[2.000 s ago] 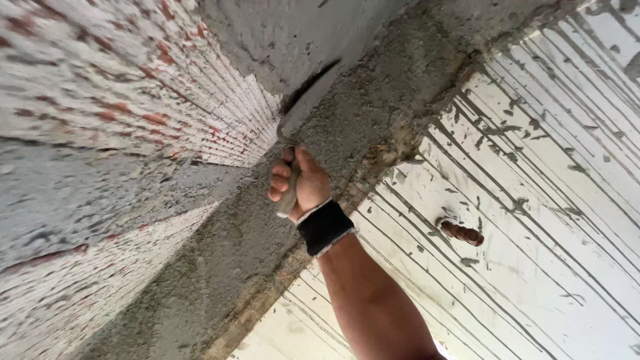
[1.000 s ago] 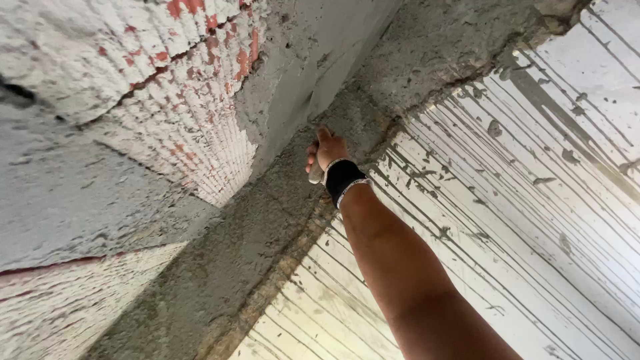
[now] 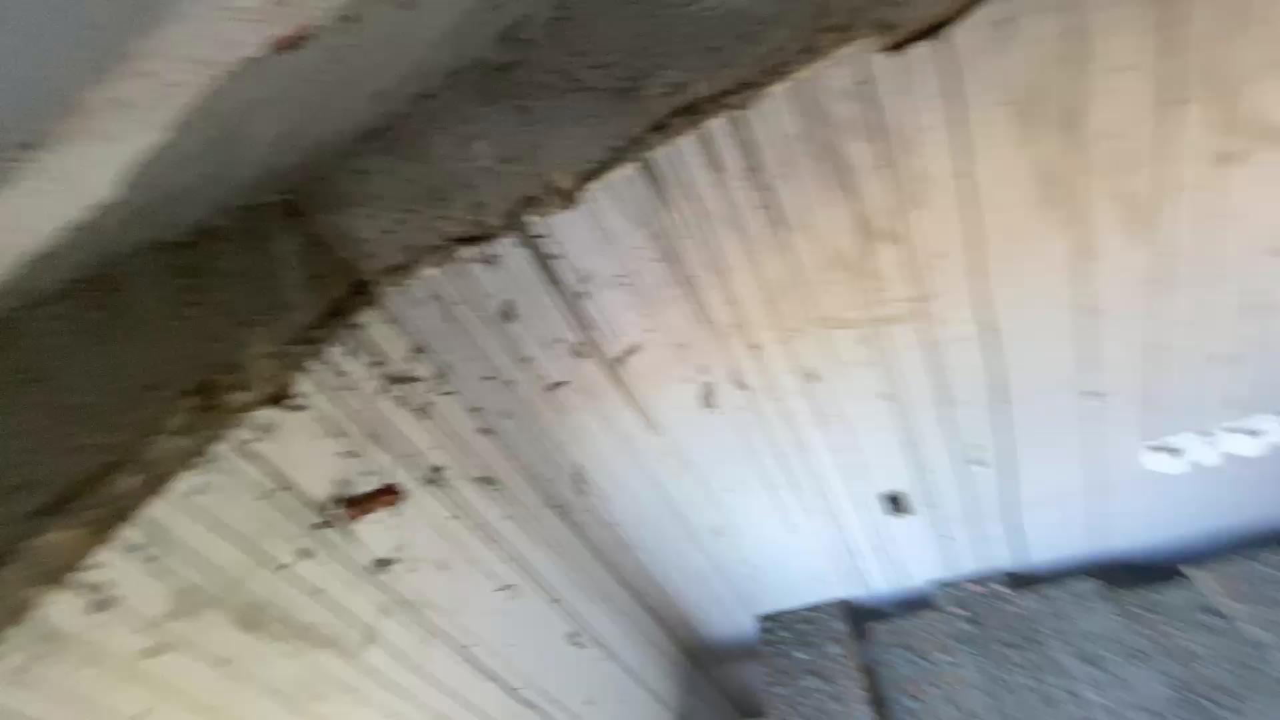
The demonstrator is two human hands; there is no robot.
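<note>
Neither my left hand nor my right hand shows in the head view at this moment, and no tool is visible. A band of grey mortar runs from the lower left to the top, with a rough, broken brown edge. Below and to the right of it spreads a pale wall surface marked with dark streaks and spatters. A reddish-brown piece sits on that pale surface at the lower left. The whole picture is blurred.
Grey, rough slabs or blocks lie at the lower right, below the pale surface. A small dark square spot marks the wall. White shapes, too blurred to name, show at the right edge.
The view has swung strongly toward the pale surface. The hand with the black wristband, seen against the mortar band in both earlier frames, has gone out of view.
</note>
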